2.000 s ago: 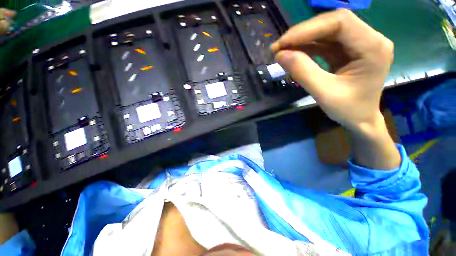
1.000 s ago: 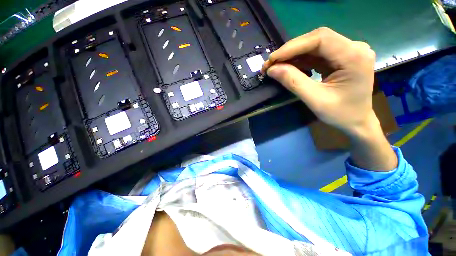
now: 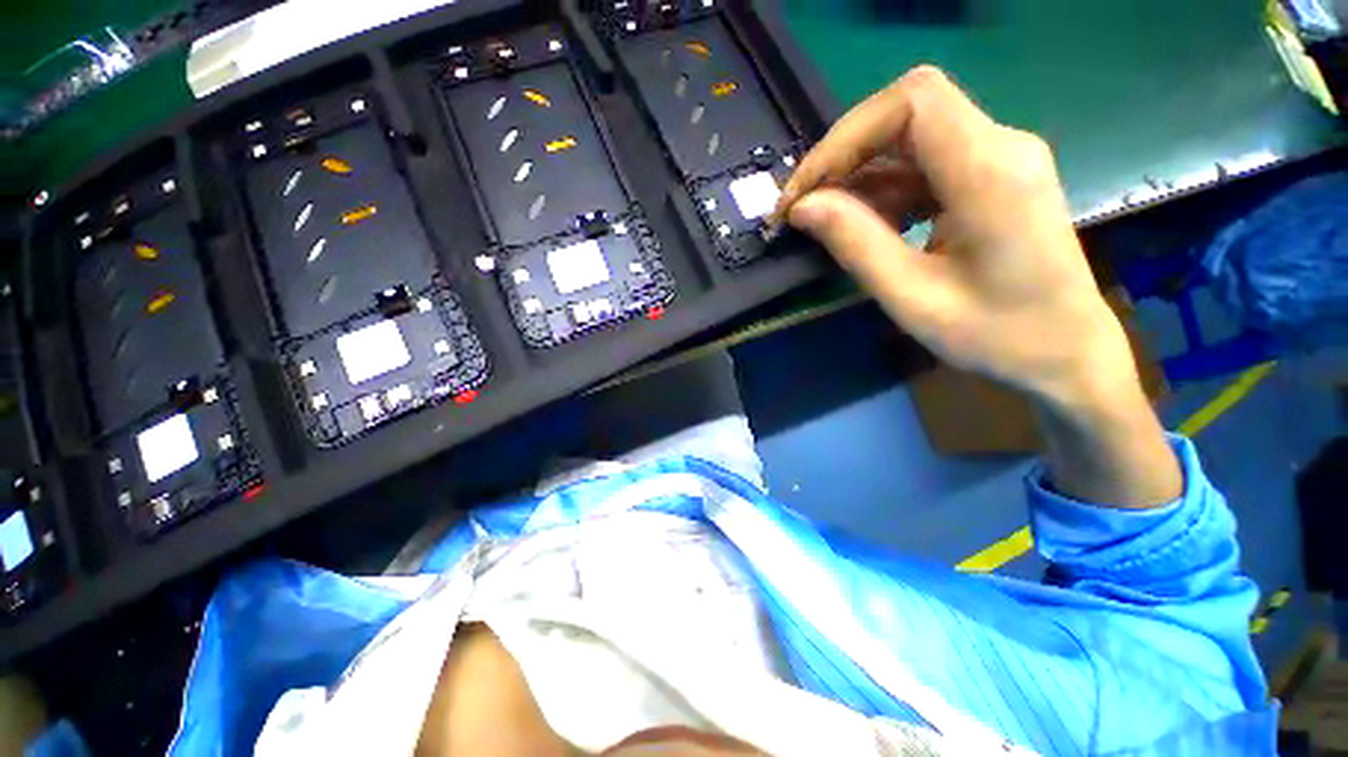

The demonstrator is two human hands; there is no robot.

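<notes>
A black foam tray (image 3: 569,370) holds several black phone assemblies, open side up, with orange and pale strips and white square pads. My right hand (image 3: 946,244) is over the lower end of the rightmost phone (image 3: 683,92). Its thumb and index fingertip are pinched together beside that phone's white square pad (image 3: 754,194), at or just above the circuit board area. Whether a tiny part is between the fingertips is too small to tell. My left hand is not seen; a blurred patch of skin and blue sleeve shows at the bottom left edge.
The tray lies on a green mat (image 3: 1020,111) at the bench edge. A long white strip (image 3: 296,42) and shiny clear film (image 3: 74,74) are behind it. Right of the bench, a brown box (image 3: 968,407) and a blue bag-like bundle (image 3: 1286,274) are above the blue floor.
The view has shifted over the tray. My right hand has moved from above the rightmost phone down to its circuit board area, and its fingertips have stayed there over the last second.
</notes>
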